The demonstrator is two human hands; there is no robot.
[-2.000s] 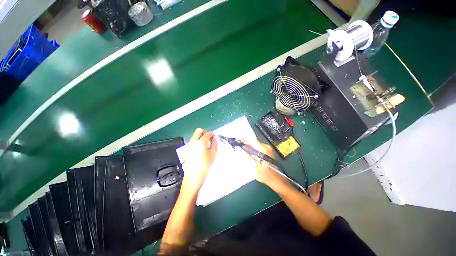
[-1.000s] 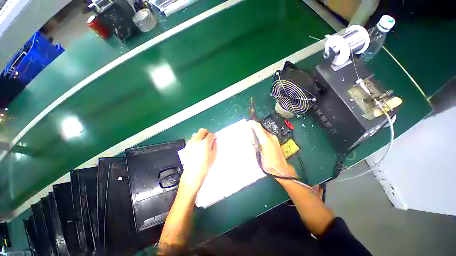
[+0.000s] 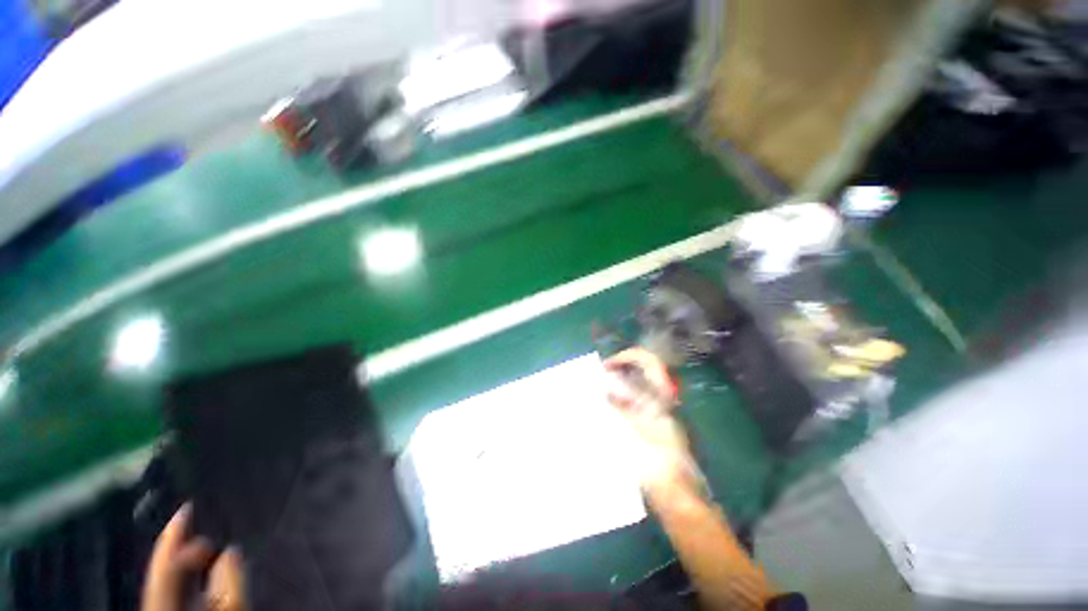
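Note:
The frame is blurred. A white-backed solar panel (image 3: pixel 525 471) lies face down on the green bench in front of me. My left hand (image 3: pixel 197 567) is at the lower left, cut off by the bottom edge, and holds a black back cover (image 3: pixel 280 477) by its left side, over the row of covers. My right hand (image 3: pixel 644 394) is at the panel's upper right corner; blur hides whether it grips the soldering iron or anything else. The iron cannot be made out.
More black covers (image 3: pixel 72 573) are at the lower left. A bench fan (image 3: pixel 686 316), a black box (image 3: pixel 764 358) with a white spool (image 3: pixel 787 239), and a bottle top (image 3: pixel 869 201) are to the right. A red can (image 3: pixel 286 125) and blue crate (image 3: pixel 125 179) show across the bench.
My left hand has left the panel, moved left and taken hold of a black cover. My right hand has moved slightly down in view. The view has shifted and blurred.

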